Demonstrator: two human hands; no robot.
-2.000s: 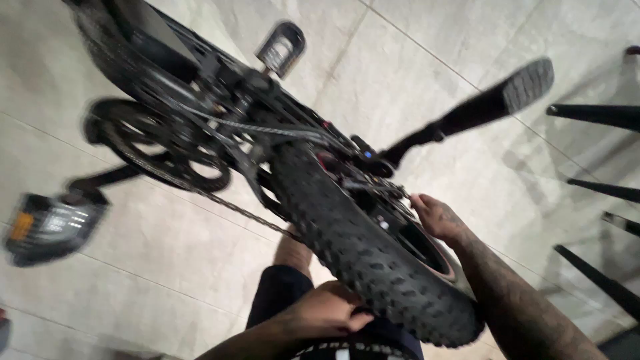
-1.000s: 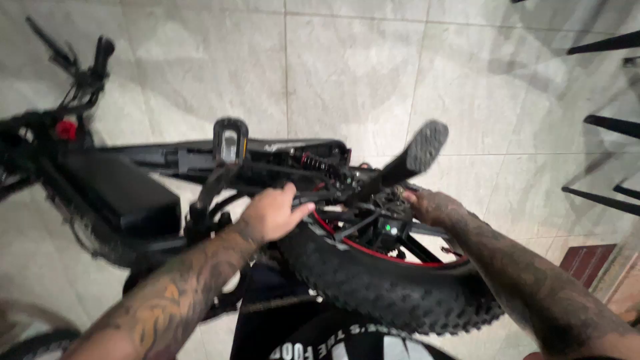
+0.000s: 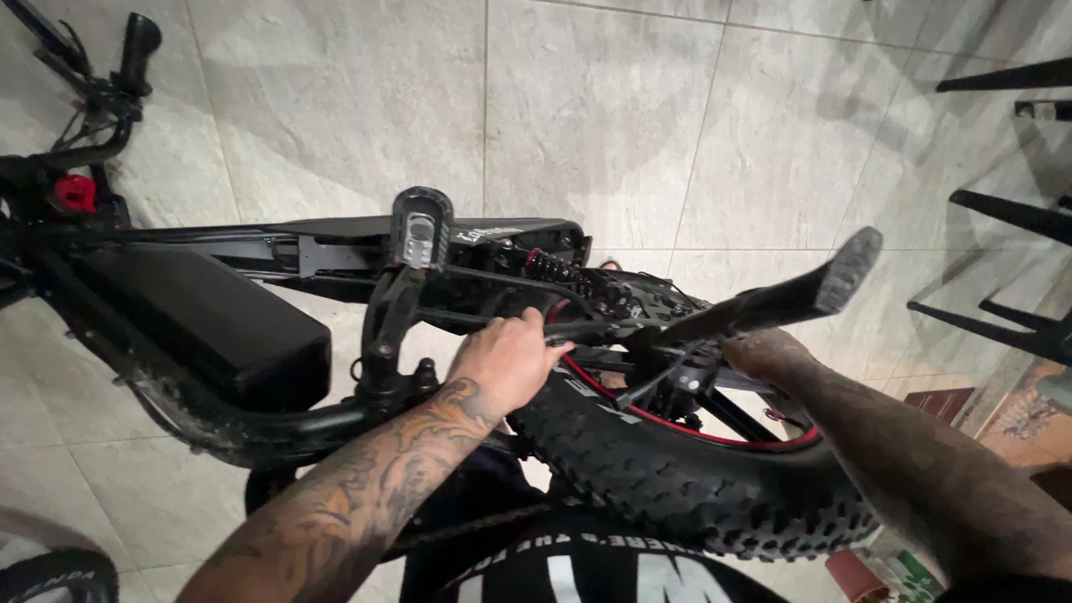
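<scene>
A black electric bicycle with a fat knobby rear tire (image 3: 653, 477) and red-striped rim stretches across the view, its frame (image 3: 151, 385) at left. My left hand (image 3: 511, 356) is closed around a frame tube just ahead of the rear wheel, below the coil shock absorber (image 3: 557, 270). My right hand (image 3: 766, 356) is at the wheel's axle area, behind the kickstand (image 3: 770, 301); its fingers are mostly hidden, so its grip cannot be made out. A pedal (image 3: 421, 239) points up near the middle. The black battery box (image 3: 209, 327) sits within the frame.
The handlebar grip (image 3: 141, 52) is at the upper left. Black furniture legs (image 3: 1005, 213) stand on the tiled floor (image 3: 603, 126) at right. Part of another tire (image 3: 63, 578) shows at lower left, and a reddish pot (image 3: 856, 576) at lower right.
My left hand was low beside the rear tire two seconds ago and now grips the frame. The bicycle has turned from a diagonal to lie across the view. My right hand remains near the axle.
</scene>
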